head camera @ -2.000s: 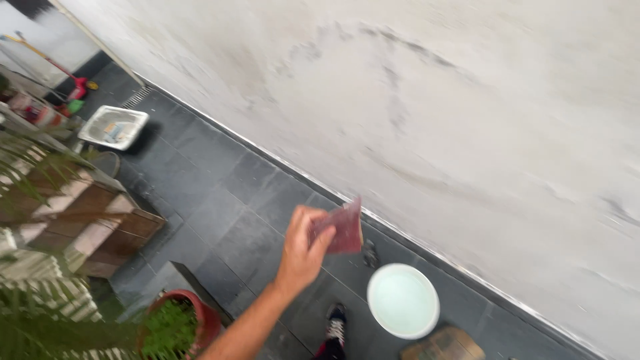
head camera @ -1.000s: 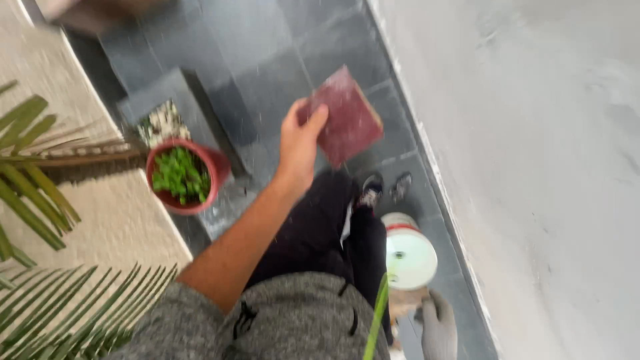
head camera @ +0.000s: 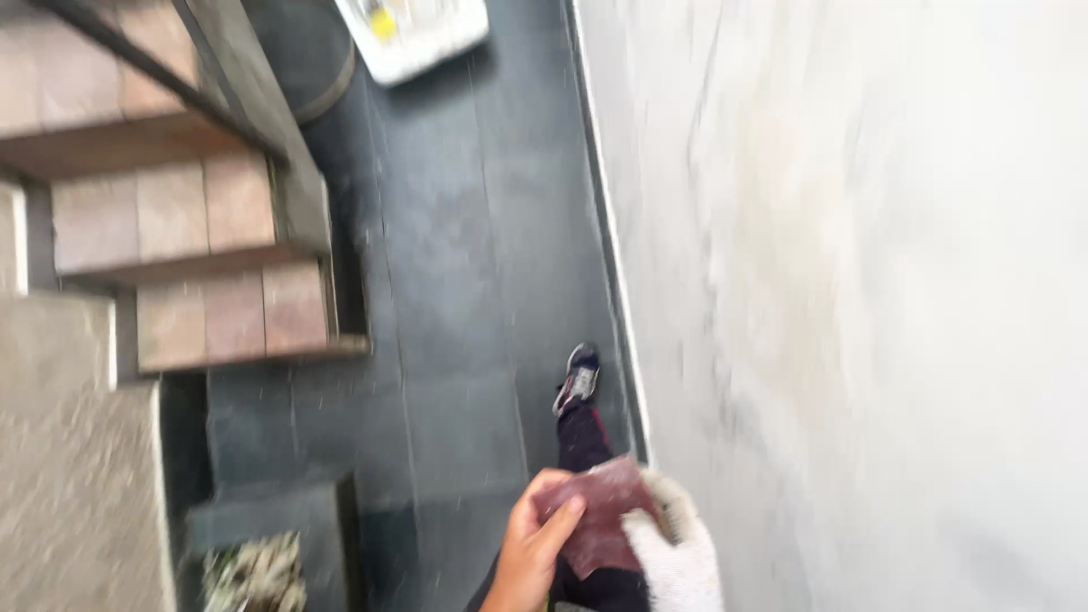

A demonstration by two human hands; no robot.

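A dusty reddish-brown sheet of sandpaper (head camera: 602, 518) is held between both hands at the bottom of the view, above my dark trousers. My bare left hand (head camera: 537, 535) grips its left side, the thumb lying on top. On the right edge, my right hand (head camera: 680, 544), in a white knitted work glove, pinches the sheet with its thumb in front and its fingers behind. Pale dust marks the sheet's upper edge.
Close on the right rises a white wall (head camera: 816, 255) with grey patches. Tiled steps (head camera: 234, 314) with a metal rail stand at left. A white tray (head camera: 425, 51) lies on the grey tiled floor (head camera: 450, 280) ahead; a planter (head camera: 272, 510) is lower left.
The gloved right hand has come onto the sandpaper, which only the left hand held before. The view has swung, and the bucket and the potted plant have left it.
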